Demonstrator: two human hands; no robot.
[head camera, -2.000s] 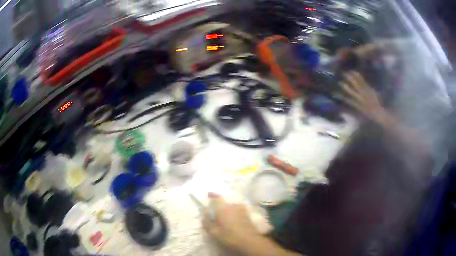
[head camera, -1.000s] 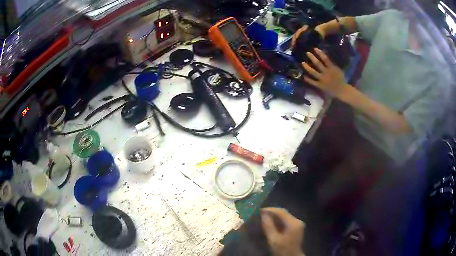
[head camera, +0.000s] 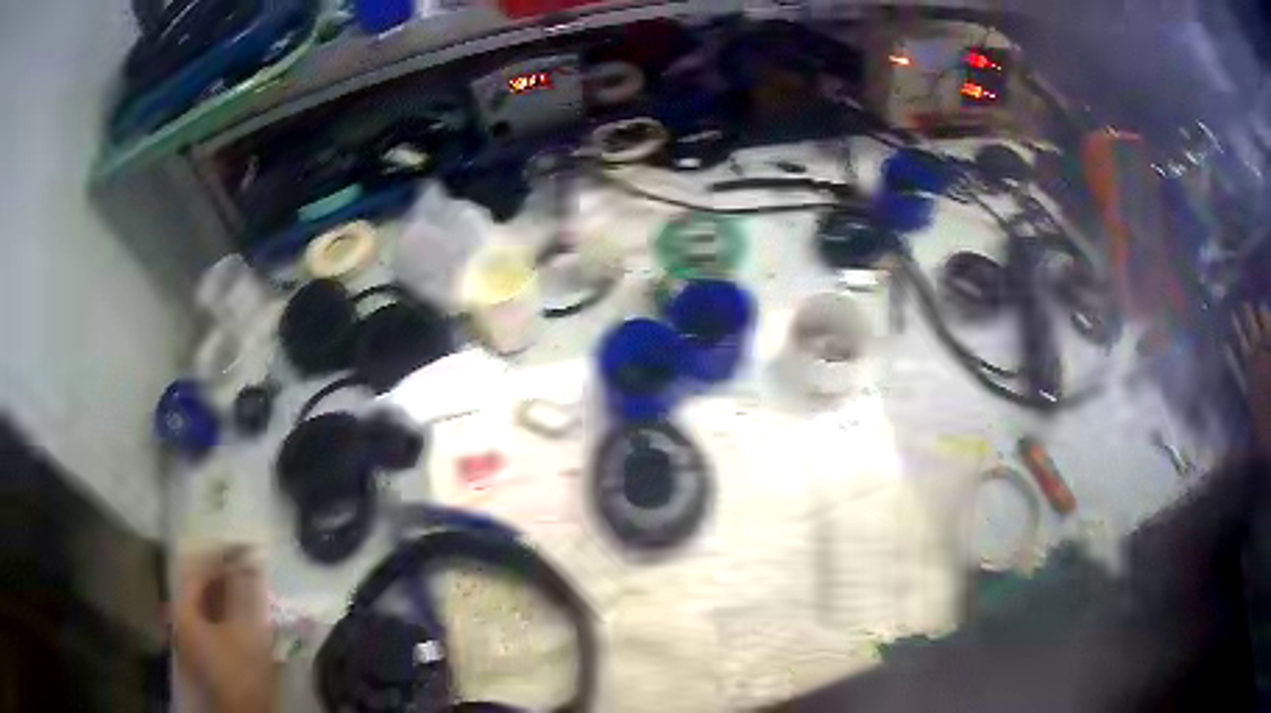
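Observation:
The view is blurred. Black headphones (head camera: 579, 613) lie at the near left edge of the bench, with the curved band to the right and a dark ear cup at its left end; the bottom is cut off. My left hand (head camera: 226, 627) is at the lower left, beside the headphones and apart from them. Its fingers are too blurred to tell whether they hold anything. My right hand is not in view. A loose black disc (head camera: 651, 481) with a raised centre lies on the whitish sheet.
Paired blue cups (head camera: 641, 365) stand behind the disc, a white cup (head camera: 829, 341) to their right. Black ear cups (head camera: 328, 460) cluster at left. A tape roll (head camera: 1004, 515), red tube (head camera: 1047, 475), corded black tool (head camera: 1038, 320) and orange multimeter (head camera: 1126, 209) are at right.
The view has swung left, so bench items appear further right. The headphones and my left hand have come into view; my right hand has left it. The co-worker is mostly out of frame.

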